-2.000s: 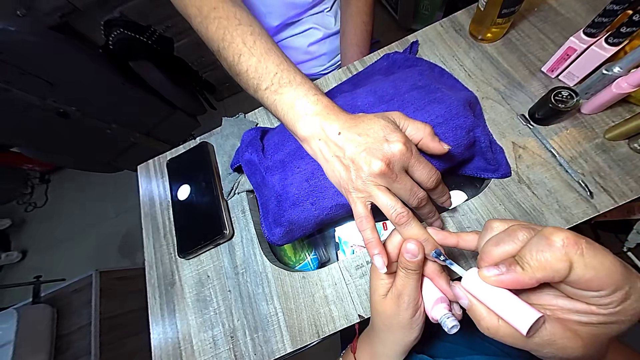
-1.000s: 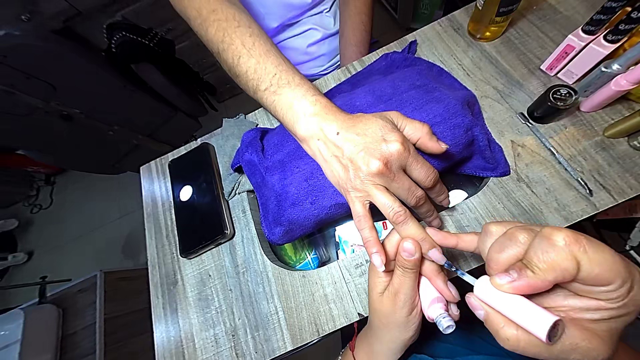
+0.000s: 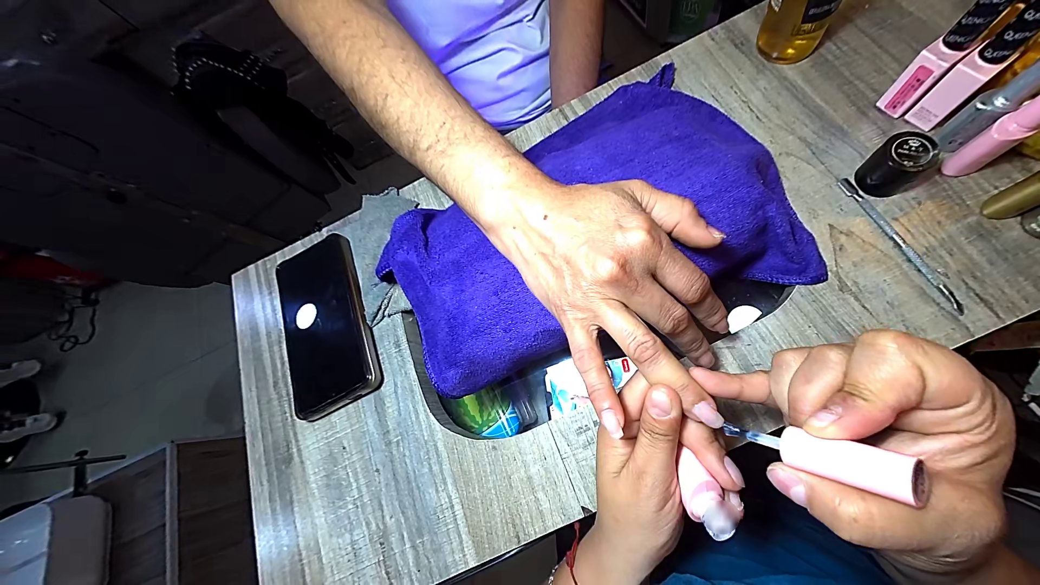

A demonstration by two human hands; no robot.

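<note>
My right hand (image 3: 902, 439) holds the pink cap of a nail polish brush (image 3: 853, 465), its bristles at the tip of a nail on the other person's hand (image 3: 609, 252). That finger rests between the thumb and fingers of my left hand (image 3: 642, 479), which also holds an uncapped pink nail polish bottle (image 3: 700, 487) below it. My right little finger touches near the same finger. The person's forearm lies across a purple towel-covered cushion (image 3: 691, 154), and the person's fingers hang over its near edge.
A smartphone (image 3: 325, 325) lies at the table's left, beside a grey cloth (image 3: 382, 252). Under the cushion is a table recess (image 3: 443, 422) with packets inside. To the right are a metal cuticle pusher (image 3: 902, 244), a black-capped container (image 3: 896, 165), pink boxes (image 3: 934, 77) and an amber bottle (image 3: 792, 36).
The brush in my right hand has shifted slightly, and its cap has turned a little. The other person's hand and my left hand with the bottle stay nearly in place.
</note>
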